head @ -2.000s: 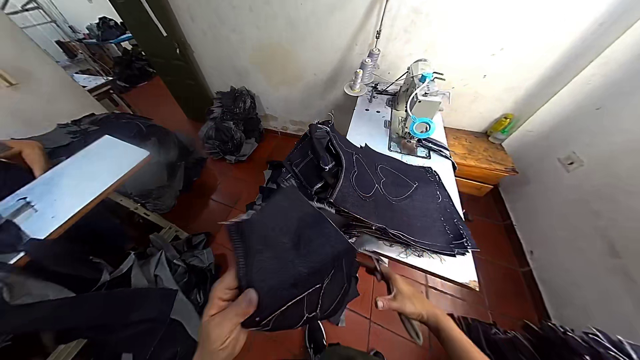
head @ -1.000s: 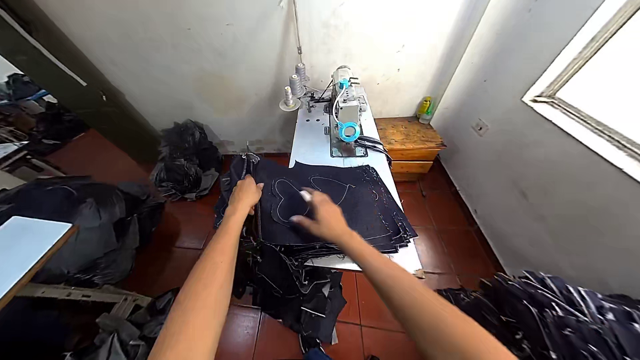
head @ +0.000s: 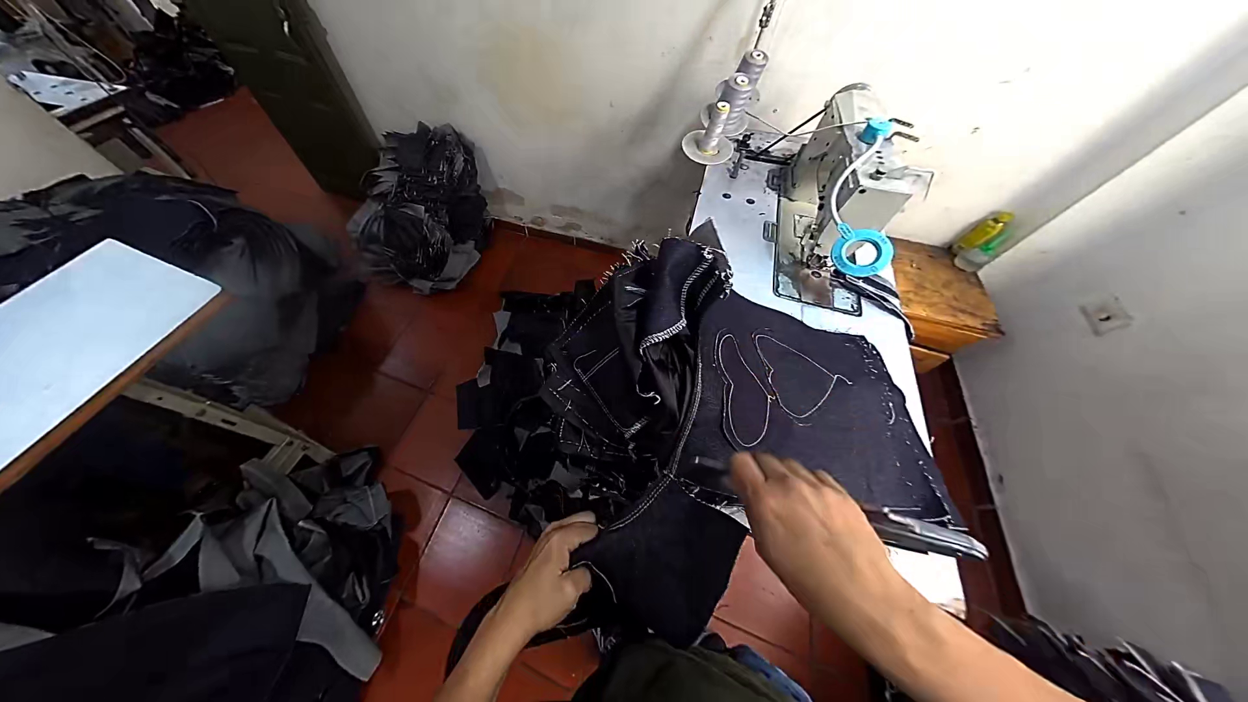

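Note:
My left hand (head: 551,575) grips the edge of a dark denim piece (head: 673,565) that hangs off the table's near edge. In my right hand (head: 804,517) is a dark metal tool (head: 926,534), probably scissors, held low over the near edge of the stack; the hand hides its middle. Beneath it, a stack of dark denim panels (head: 858,429) lies on the white sewing table, its top panel bearing looped, heart-like stitching. Left of the stitching, bunched denim with pale overlocked seams (head: 673,302) overhangs the table's left side.
An industrial sewing machine (head: 858,185) with a blue ring stands at the table's back, beside thread cones (head: 736,97). A wooden drawer unit (head: 941,292) holds a yellow-green bottle (head: 985,234). Dark bundles (head: 424,210) sit by the wall. Another white tabletop (head: 88,341) juts in at left.
My hands have moved from the top of the stack to its near edge. The right hand now holds a metal tool, and the denim on the left is bunched up. The view has swung left.

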